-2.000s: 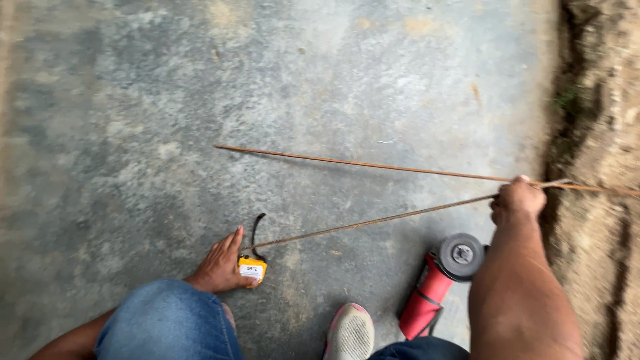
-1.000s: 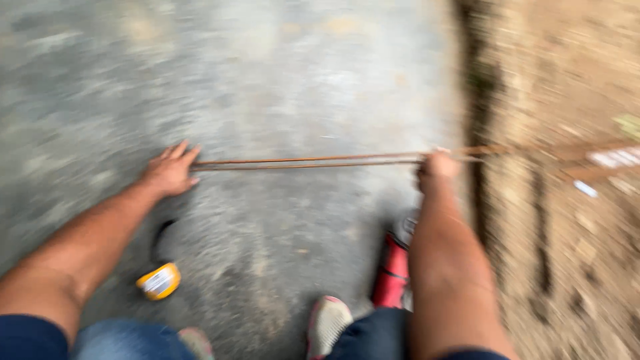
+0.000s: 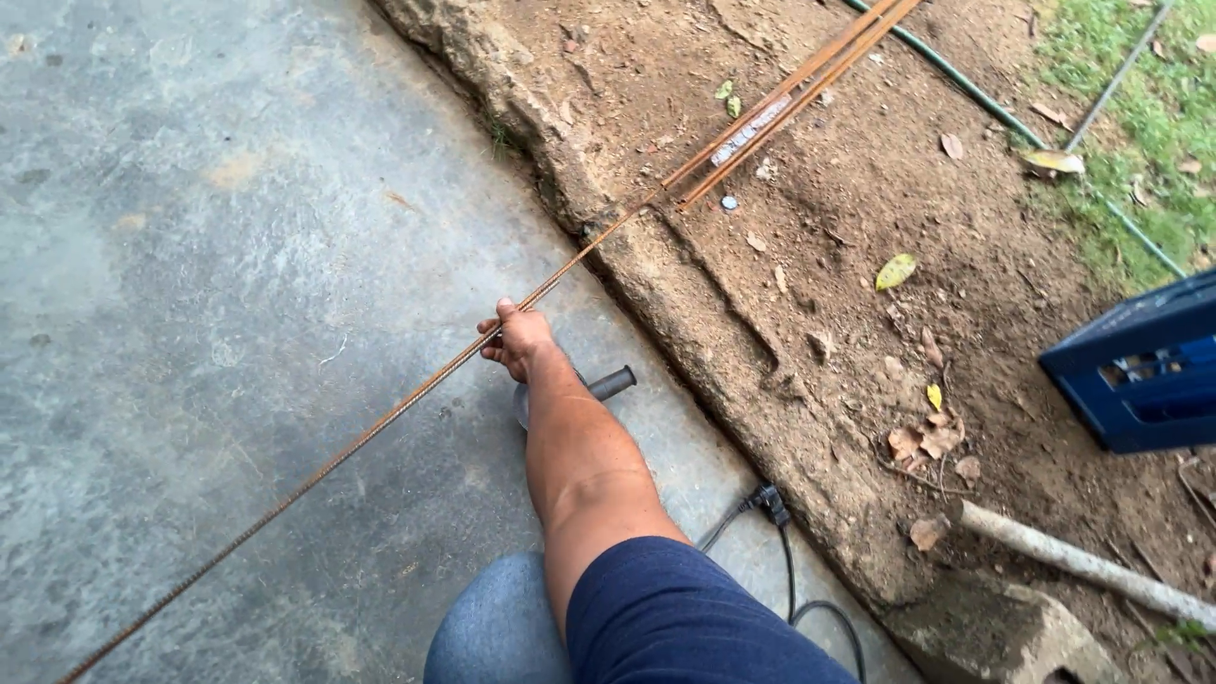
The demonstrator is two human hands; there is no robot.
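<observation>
My right hand (image 3: 518, 340) grips two thin rusty steel rods (image 3: 380, 425) that lie side by side, its thumb and fingers around them. One rod ends just past the hand; the other runs on over the slab's edge to the soil. Under my right forearm sits an angle grinder, mostly hidden, with its black side handle (image 3: 611, 383) showing. My left hand is out of view, and so is the rods' lower left end.
The concrete slab (image 3: 237, 285) borders a rough edge and bare soil. More rusty rods (image 3: 807, 90) lie on the soil. A black plug and cable (image 3: 774, 505), a blue plastic crate (image 3: 1140, 370), a pale pole (image 3: 1083, 560), a concrete block (image 3: 1007, 632) and a green hose (image 3: 978, 95) are at the right.
The two rods, spread apart two seconds ago, now lie together in my right hand. The view has swung right, and my left hand and the yellow tape measure have left it.
</observation>
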